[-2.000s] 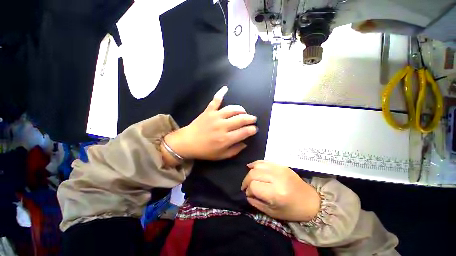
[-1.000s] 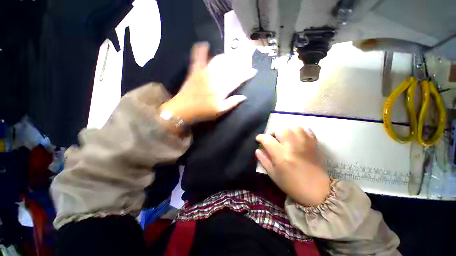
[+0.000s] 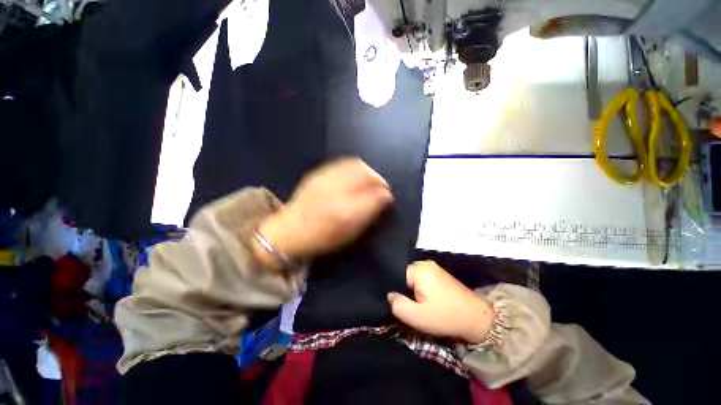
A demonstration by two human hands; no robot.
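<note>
A black fabric panel [image 3: 316, 119] lies over the table and hangs down its front edge toward my lap. Its right edge runs up to the needle area of the sewing machine head [image 3: 443, 32]. My left hand [image 3: 328, 210] is blurred, with its fingers curled over the middle of the panel; whether it grips cloth is unclear. My right hand [image 3: 443, 302] is at the panel's lower right edge, below the table edge, with thumb and fingertips closed on the cloth. The needle tip is too small to make out.
Yellow-handled scissors [image 3: 644, 138] lie at the right beside a thin metal tool [image 3: 593, 79]. A ruler scale [image 3: 569, 235] runs along the table's front edge. A dark phone-like rectangle [image 3: 711, 178] is at the far right. Black cloth [image 3: 111, 119] hangs at the left above cluttered coloured items.
My left hand has moved down from near the machine plate, uncovering it. My right hand has moved down from the table to the panel's lower edge. The panel now lies flatter.
</note>
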